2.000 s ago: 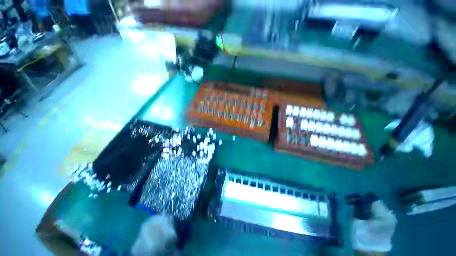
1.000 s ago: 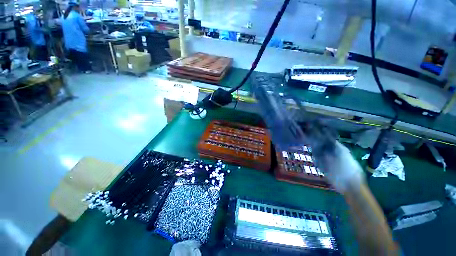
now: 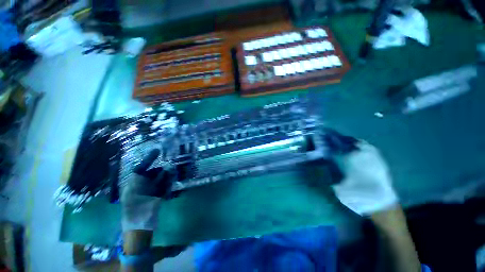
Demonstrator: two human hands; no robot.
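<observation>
The long black assembly fixture [image 3: 239, 171] with a silver ribbed heat sink [image 3: 250, 152] in it lies across the middle, slightly tilted and blurred by motion. A row of slots runs along it. My left hand [image 3: 141, 194], in a white glove with dark fingertips, grips the fixture's left end. My right hand [image 3: 364, 175], gloved the same way, grips its right end. The fingertips are partly lost in blur against the dark fixture. Whether the fixture is lifted off the mat cannot be told.
Two orange-brown trays stand behind: the left tray [image 3: 185, 91] with dark pieces, the right tray [image 3: 298, 82] with mostly white pads. Black leads [image 3: 95, 159] with white ends lie heaped at left. Silver finned bars [image 3: 441, 87] and a dark screwdriver [image 3: 376, 26] are at right.
My right hand has come down from over the trays to the fixture's right end. My left hand has moved onto its left end. The view has shifted and the fixture now sits more tilted.
</observation>
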